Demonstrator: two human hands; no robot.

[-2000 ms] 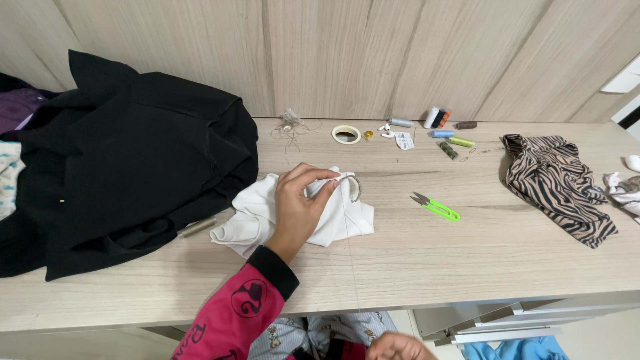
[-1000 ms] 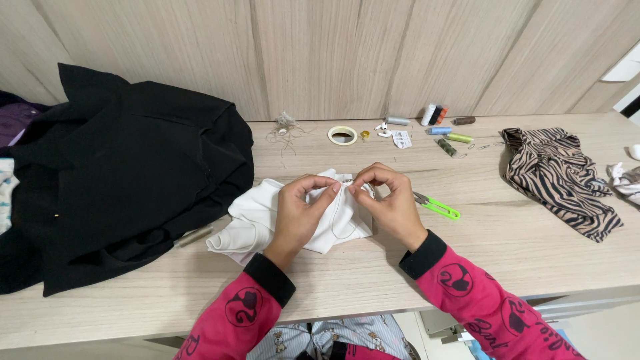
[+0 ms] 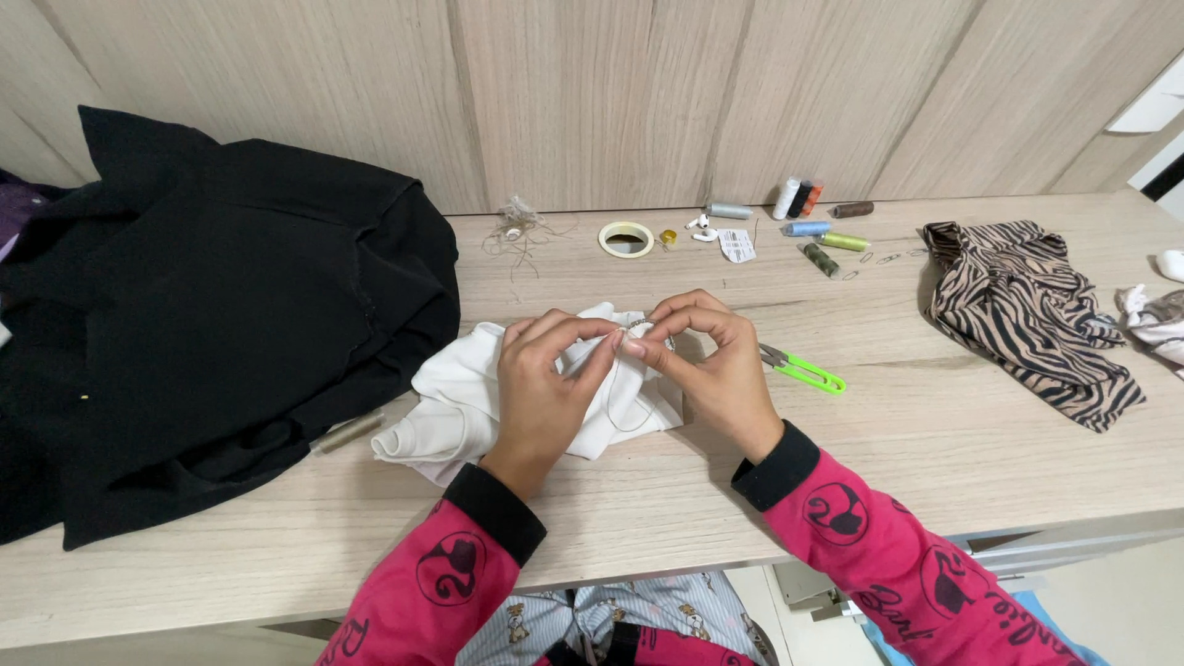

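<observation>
A crumpled white cloth (image 3: 472, 384) lies on the wooden table in front of me. My left hand (image 3: 555, 379) pinches a raised part of its dark-trimmed edge between thumb and forefinger. Close beside it, my right hand (image 3: 708, 361) has its thumb and fingertips at the same edge; whether it holds a needle is too small to tell. A thin dark thread (image 3: 612, 407) hangs in a loop from the fingertips over the cloth. Green-handled thread snips (image 3: 805, 370) lie just right of my right hand, their blades partly hidden by it.
Black fabric (image 3: 231, 305) covers the left side, a thread spool (image 3: 347, 432) at its edge. Along the back are loose thread (image 3: 518, 222), a tape roll (image 3: 626, 240), white earbuds (image 3: 703, 228) and several thread spools (image 3: 807, 228). Zebra-striped fabric (image 3: 1027, 305) lies at right.
My right hand has come up from below the table's front edge to the white cloth, beside my left hand. Since the last earlier frame, both hands have stayed at the cloth's edge.
</observation>
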